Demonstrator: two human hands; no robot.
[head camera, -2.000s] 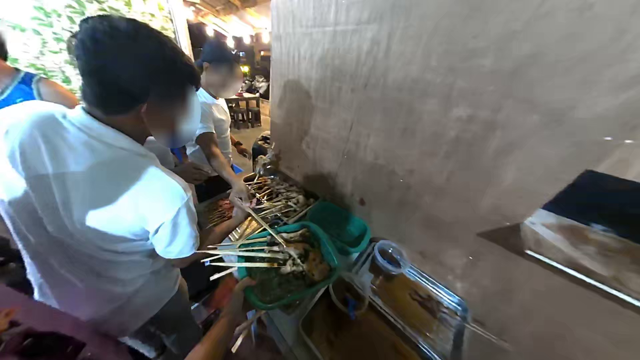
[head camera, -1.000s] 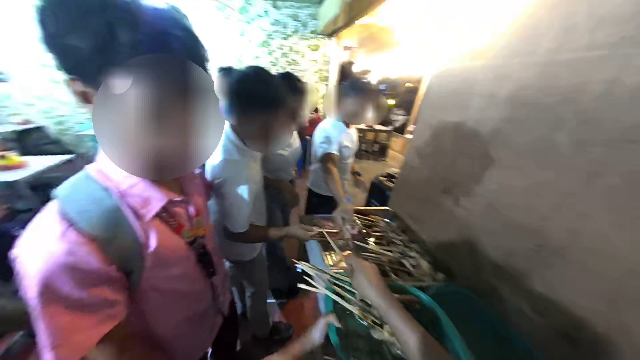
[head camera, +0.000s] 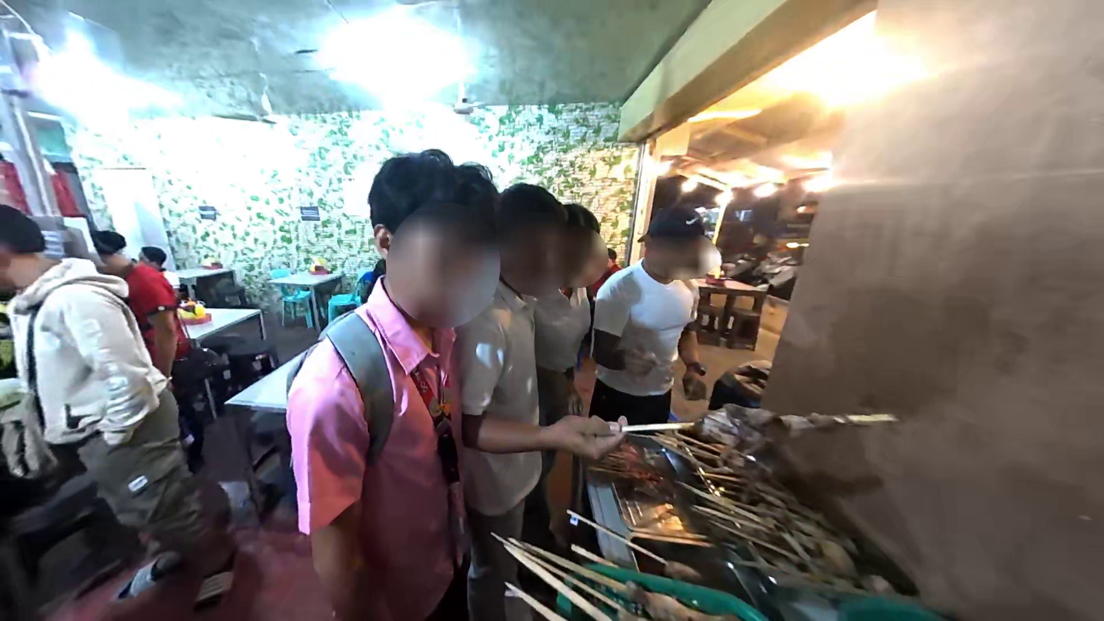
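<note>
Neither of my hands shows in the head view. Skewered food on bamboo sticks lies in a green plastic basket at the bottom edge. Beyond it, a metal tray holds skewers, and a large heap of skewered pieces lies alongside the wall. A co-worker's or other person's hand reaches over the tray, its fingers on a pale stick that points toward the heap. Another stick juts out at the heap's far end.
A person in a pink shirt with a backpack strap stands close at the left of the basket. Others line the tray behind, one in a white T-shirt. A bare wall bounds the right. White tables stand at the left.
The view has swung left and up, away from the basket. My hands, near the basket one second ago, are out of view. The person in white at the far end has drawn back from the skewers.
</note>
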